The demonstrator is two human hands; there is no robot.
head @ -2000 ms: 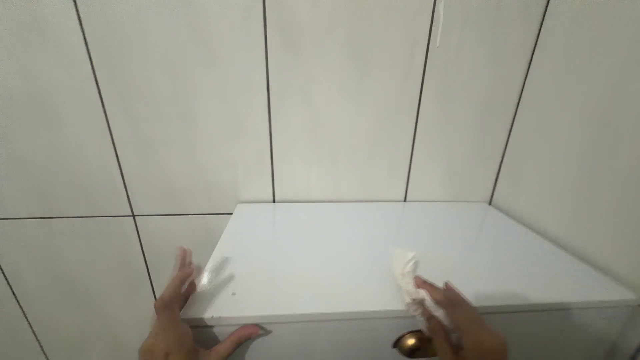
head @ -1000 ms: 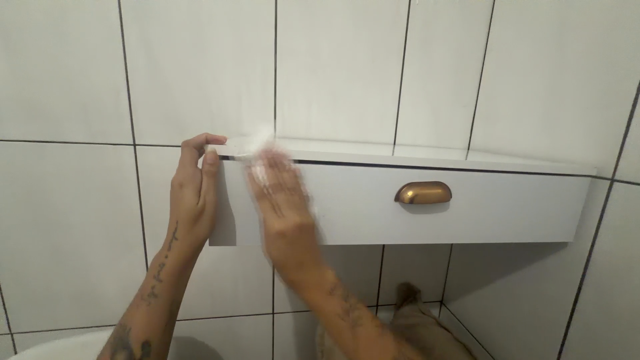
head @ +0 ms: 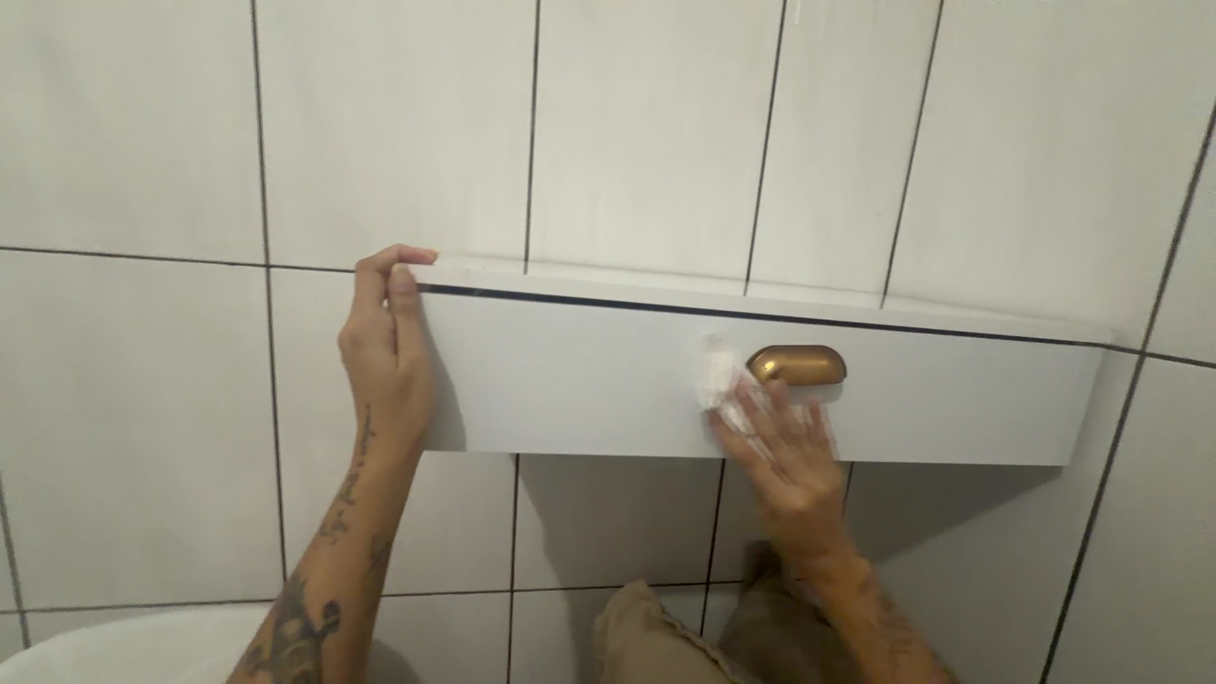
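Observation:
A white wall-mounted drawer unit [head: 570, 380] spans the middle of the head view, with a brass-coloured cup pull [head: 798, 365] on its front. My left hand [head: 389, 351] grips the unit's upper left corner, fingertips on the top and thumb at the front edge. Just below and left of the pull, my right hand [head: 784, 456] presses a crumpled white cloth or tissue [head: 724, 380] against the drawer front. The right fingers are spread and slightly blurred, and part of the cloth is hidden beneath them.
Large pale tiles with dark joints cover the wall [head: 399, 133] behind and below the unit. A rounded white rim [head: 142, 646] shows at the lower left. My legs in beige trousers [head: 655, 636] are under the unit, and another tiled wall [head: 1159, 494] stands at the right.
My right hand has moved with the white cloth from the upper left edge rightward to the front beside the pull. My left hand stays at the left corner. The view has tilted down since the oldest frame.

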